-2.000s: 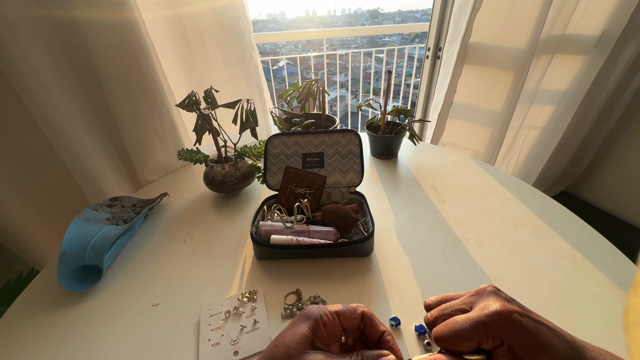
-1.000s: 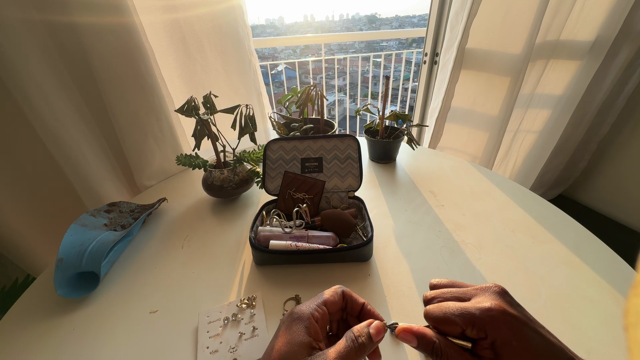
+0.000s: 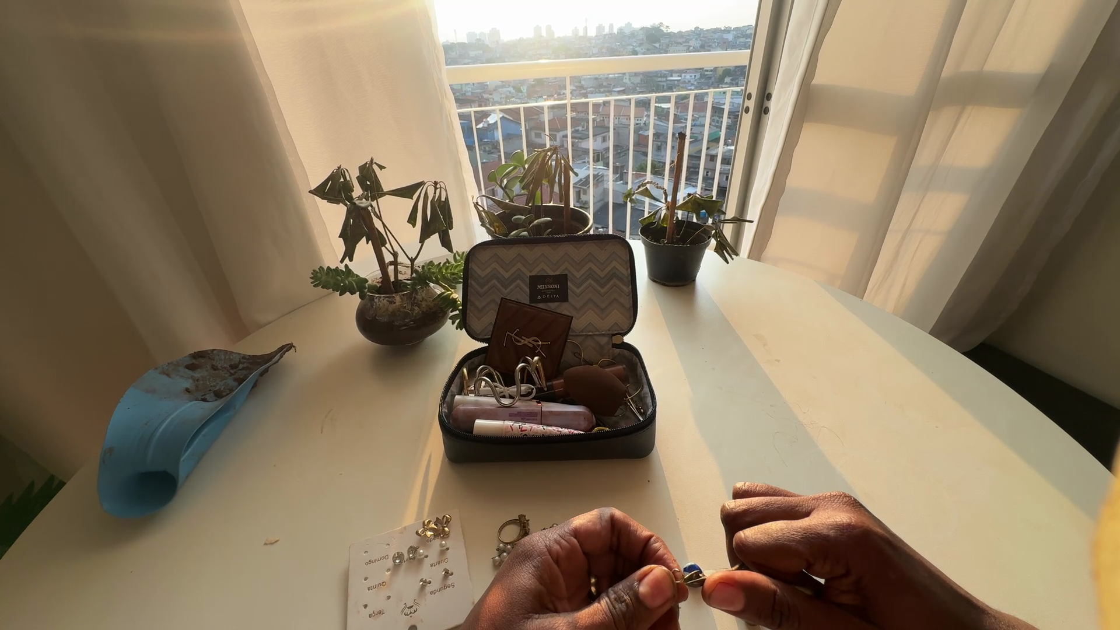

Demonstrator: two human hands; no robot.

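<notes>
Low in the view, my left hand [image 3: 595,573] pinches one side of a small blue earring [image 3: 693,574] with gold-coloured metal, between thumb and index finger. My right hand [image 3: 814,556] grips the other side with its thumb and curled fingers. Left of my left hand lies a white earring card [image 3: 376,573] with several studs in it. A ring [image 3: 514,528] and other small jewellery pieces lie just behind my left hand, partly hidden by it. Beyond the hands stands an unzipped dark case [image 3: 549,448] holding a brown compact [image 3: 528,339], a brown makeup sponge [image 3: 595,389] and tubes [image 3: 523,414].
All this is on a round white table [image 3: 752,394]. At its left lies a blue scoop [image 3: 166,437] with soil. Potted plants stand behind the case: one in a round glass bowl [image 3: 401,317], one in a dark pot [image 3: 674,254], another [image 3: 538,214] between them.
Both hands have come together around the small blue piece. Two blue pieces lay between the hands two seconds ago.
</notes>
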